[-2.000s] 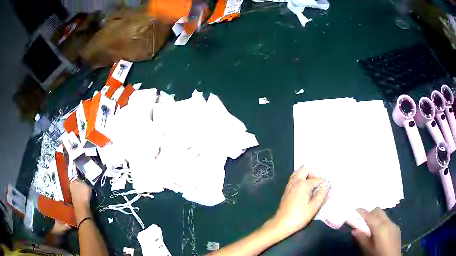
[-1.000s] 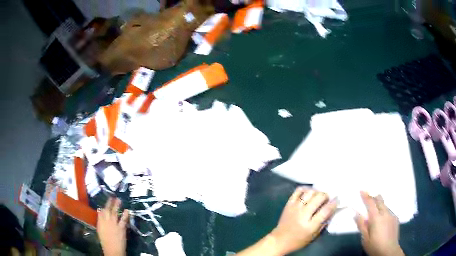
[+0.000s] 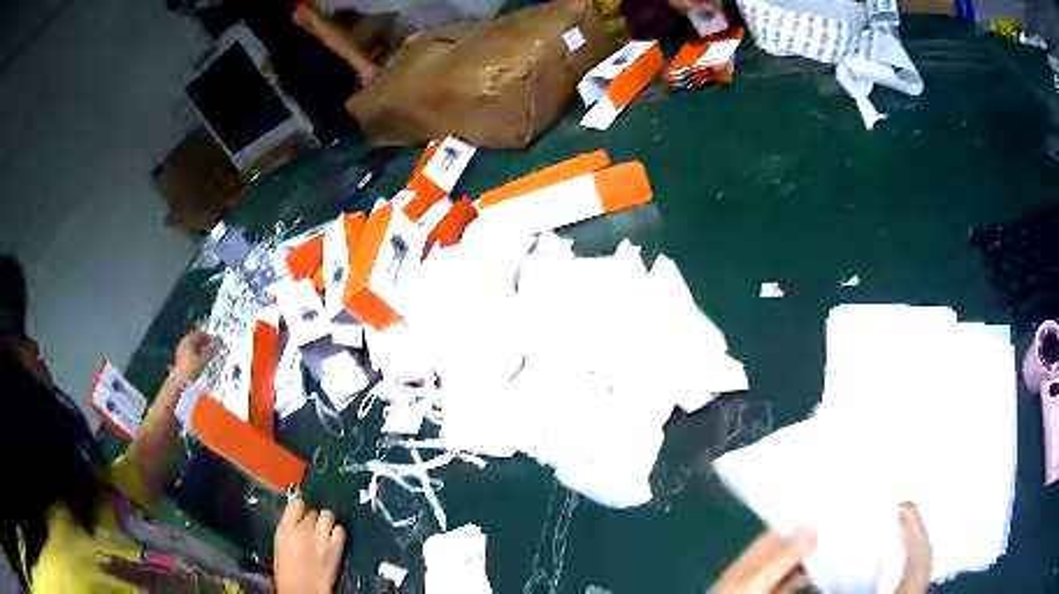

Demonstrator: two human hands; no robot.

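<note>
A white wrapping sheet [image 3: 801, 464] lies askew over the flat stack of white sheets [image 3: 917, 360], its left corner sticking out. My left hand [image 3: 769, 565] is at the bottom edge, partly cut off, with its fingers gripping the sheet's lower left. My right hand [image 3: 915, 551] holds the sheet's lower right side; only part of it shows. No pink shows between my hands; whatever is inside the sheet is hidden. A pale pink handheld fan [image 3: 1050, 389] is cut off by the right edge.
A heap of white wrapped units [image 3: 569, 360] lies mid-table, with orange-white boxes [image 3: 381, 267] and white cords [image 3: 424, 476] to its left. Another person's hand [image 3: 308, 551] is near an orange box at lower left. A brown sack [image 3: 499, 81] and label strip [image 3: 813, 33] are at the far side.
The view has swung left, so the table's things appear further right. The pink fan between my hands is now covered by the sheet. The other person's hands have moved apart near the boxes.
</note>
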